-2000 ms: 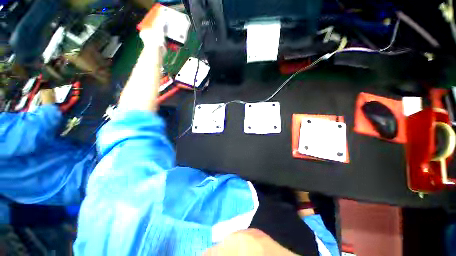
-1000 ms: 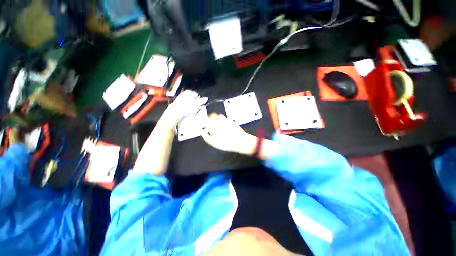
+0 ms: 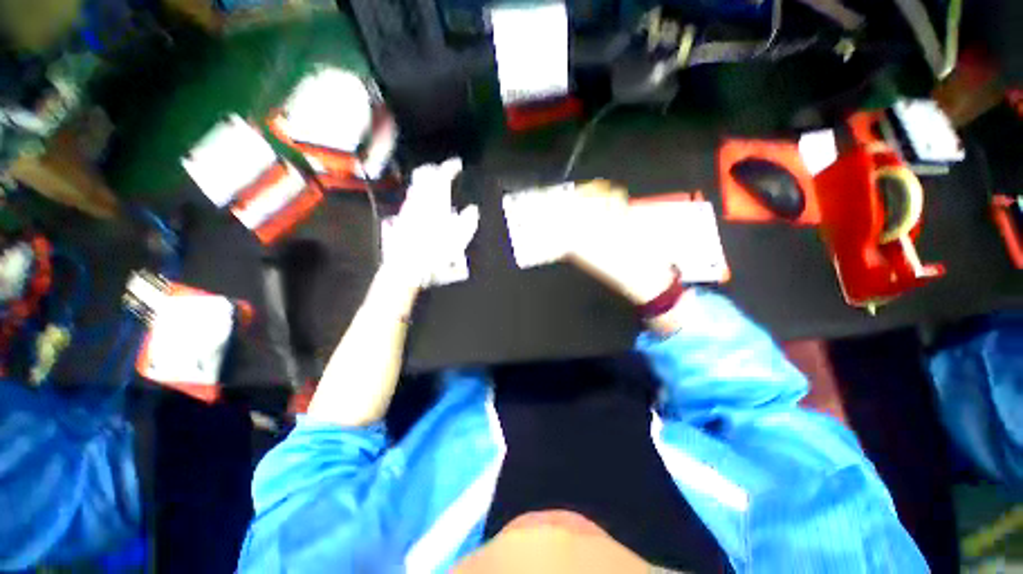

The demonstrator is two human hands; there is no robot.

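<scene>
My left hand [image 3: 422,224], in a white glove, lies over the left white device [image 3: 452,267] on the black mat. Its thumb stands apart from its fingers and it covers much of the device. My right hand [image 3: 597,213], with a dark red wristband, is blurred over the right edge of the middle white device [image 3: 538,228]. Whether its fingers grip anything cannot be told. The right white device [image 3: 698,241] lies on an orange-red pad, partly behind my right hand.
A black mouse [image 3: 767,187] lies on an orange pad, beside a red tape dispenser [image 3: 853,230]. White devices with orange pads [image 3: 325,110] are at back left, another [image 3: 189,340] at left. A white paper [image 3: 531,51] and a cable are at the back. Blue sleeves show at both sides.
My right hand has moved right, from the left device to the middle one. My left hand stays at the left device, its thumb now spread. The view has shifted slightly.
</scene>
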